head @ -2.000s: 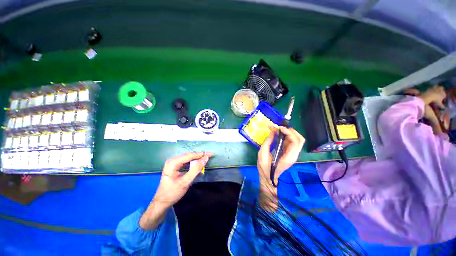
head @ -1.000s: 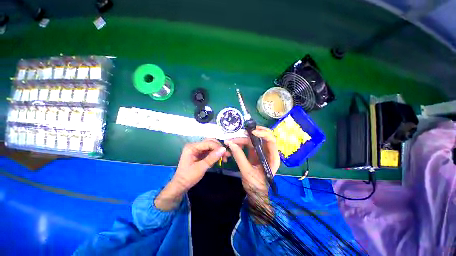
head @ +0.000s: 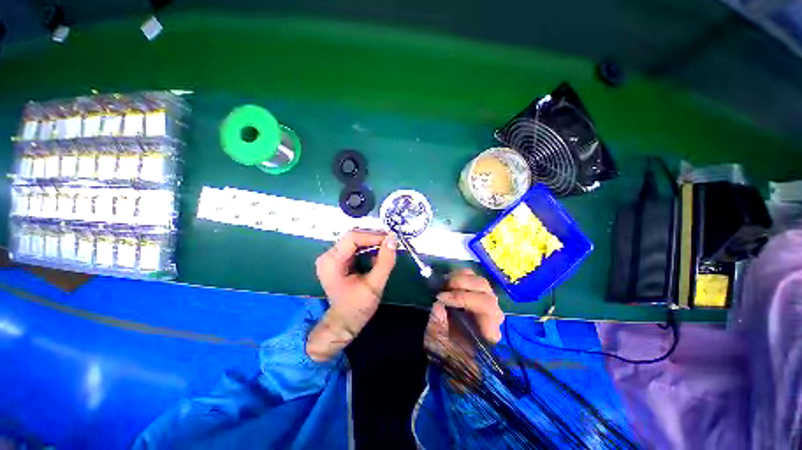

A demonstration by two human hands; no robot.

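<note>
My right hand (head: 466, 308) holds the soldering iron (head: 425, 266) by its dark handle, with the pale tip pointing up and left to the near edge of the round white holder (head: 406, 214). My left hand (head: 356, 271) has thumb and forefinger pinched together at the holder's near left edge, close to the iron's tip. What the fingertips hold is too small to tell. The holder has a dark speckled centre and sits on the white strip (head: 273, 213). Two round black units (head: 350, 165) lie just left of the holder.
A clear tray of white cells (head: 95, 185) is at left, with a green solder spool (head: 251, 134) beside it. At right are a round jar (head: 495, 177), a blue bin of yellow pieces (head: 576, 249), a black fan (head: 563, 145), the soldering station (head: 695, 237) and a person's pink sleeve (head: 756, 352).
My hands have moved apart from each other. The iron has swung from pointing up past the holder to having its tip at the holder's near edge. My left fingertips have moved up to the holder.
</note>
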